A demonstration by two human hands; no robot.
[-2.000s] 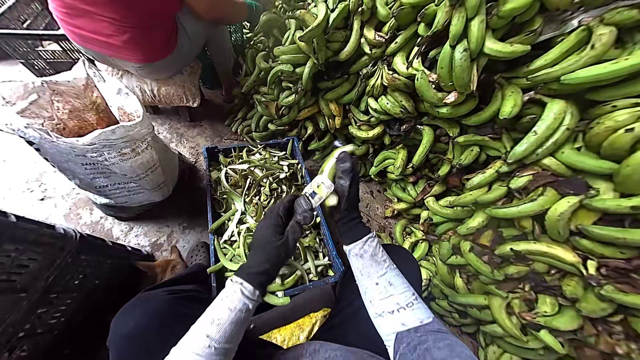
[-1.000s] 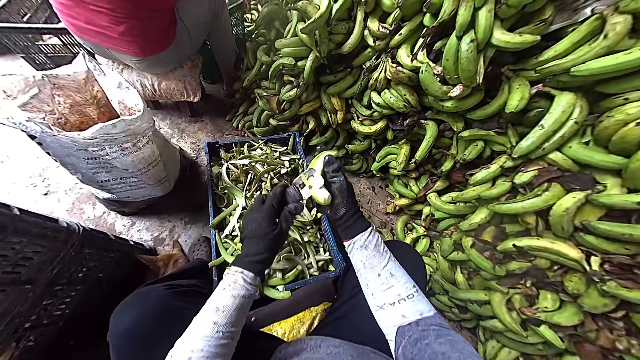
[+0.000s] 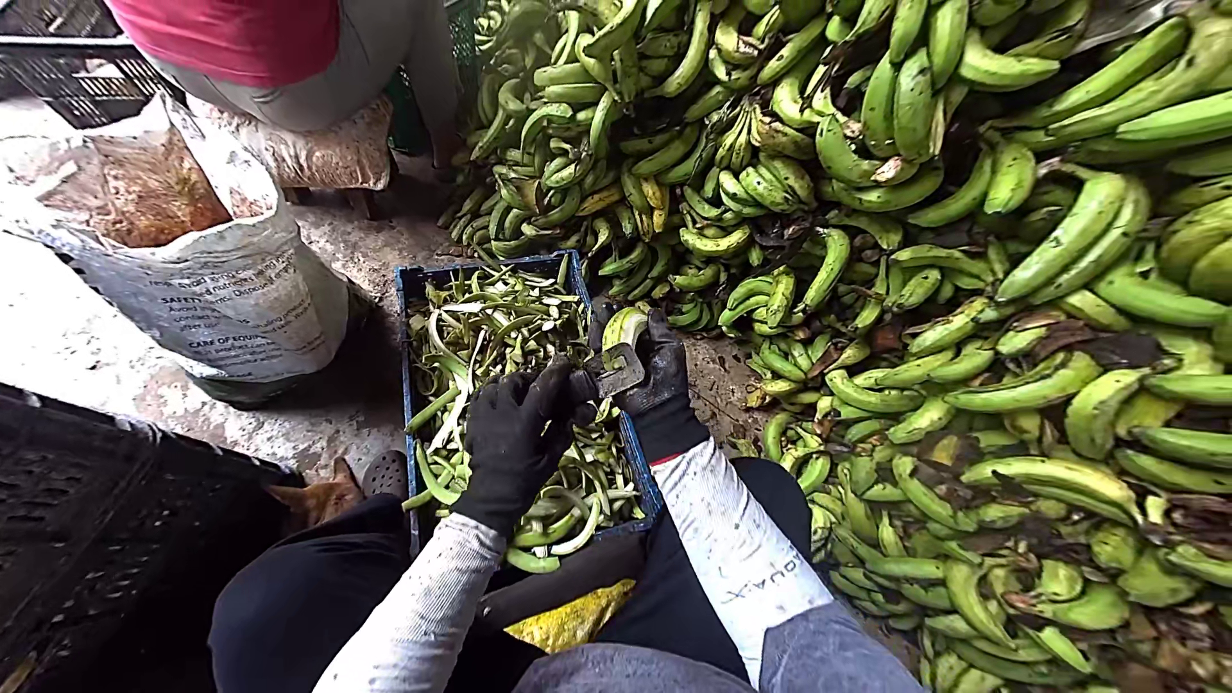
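My left hand [image 3: 515, 433], in a black glove, grips the handle of a peeler [image 3: 618, 372] with a flat metal head. The head lies against a partly peeled green plantain [image 3: 626, 328]. My right hand [image 3: 662, 380], also gloved in black, holds that plantain, with the fingers wrapped around its far side. Both hands are over the right part of a blue plastic crate [image 3: 630, 462] filled with green peel strips [image 3: 481, 332]. The plantain's lower end is hidden behind the peeler and the glove.
A large heap of green plantains [image 3: 962, 385] spreads over the right side. At left stand a white woven sack [image 3: 241, 308] and a black plastic crate [image 3: 125, 520]; an animal's reddish-brown head [image 3: 322, 496] shows beside it. A person [image 3: 260, 58] sits on a sack-covered seat [image 3: 308, 144].
The plantain has been turned in my right hand; its pale peeled side faced up one second ago. My left hand has kept the peeler at the plantain.
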